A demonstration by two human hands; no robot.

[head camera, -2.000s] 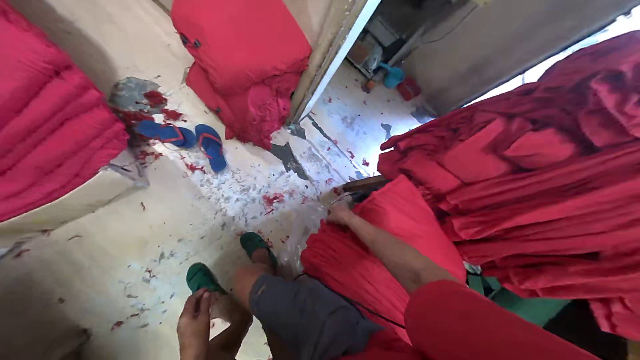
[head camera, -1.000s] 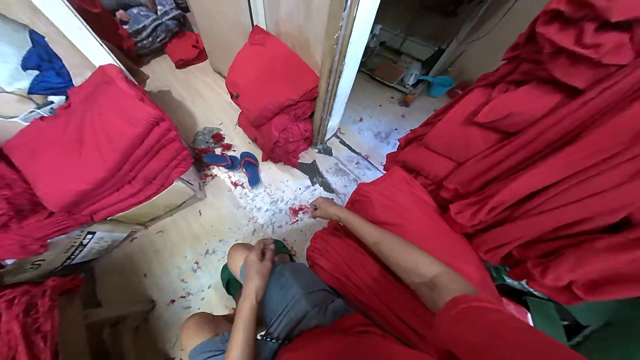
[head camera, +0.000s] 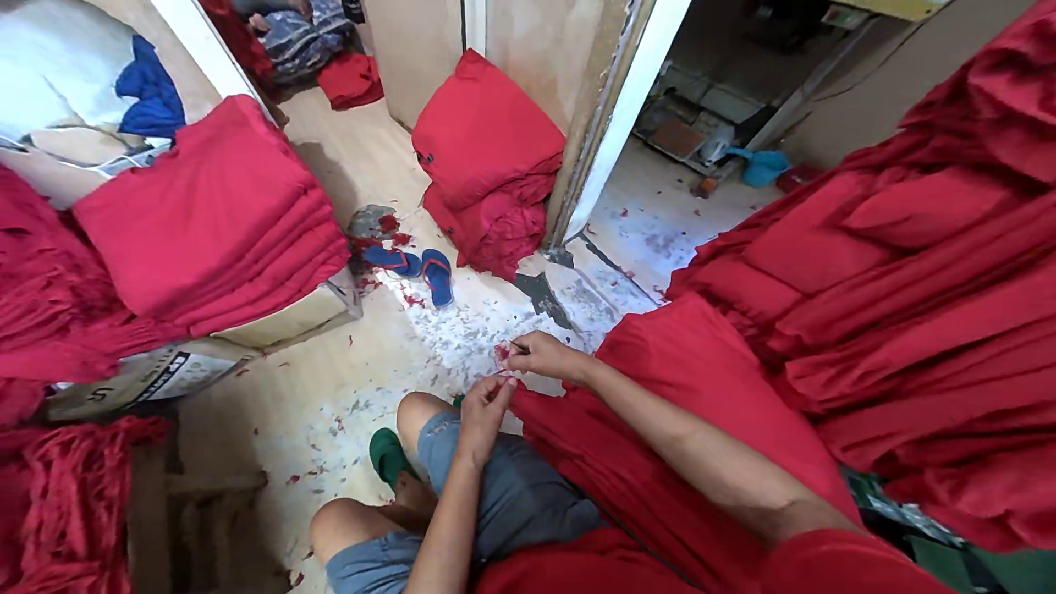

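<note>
Near the middle of the view my left hand (head camera: 487,404) pinches a corner or thread of red cloth between thumb and fingertips. Just above and to its right, my right hand (head camera: 544,356) has its fingers closed on a small dark object (head camera: 518,349), too small to identify. The two hands are close together. From beside my left fingertips the red cloth (head camera: 627,462) runs down over my lap and under my right forearm. A brighter red fabric piece (head camera: 718,371) lies to the right of that forearm.
A stack of folded red cloth (head camera: 214,223) sits on the left. Another red pile (head camera: 495,140) leans by the door frame (head camera: 594,124). Blue flip-flops (head camera: 437,278) lie on the scrap-strewn floor. Red fabric (head camera: 907,289) is heaped at right; a blue dipper (head camera: 763,167) stands beyond the doorway.
My left hand has moved from above my knee to the red cloth, near my right hand. The view has shifted, showing more of the left side.
</note>
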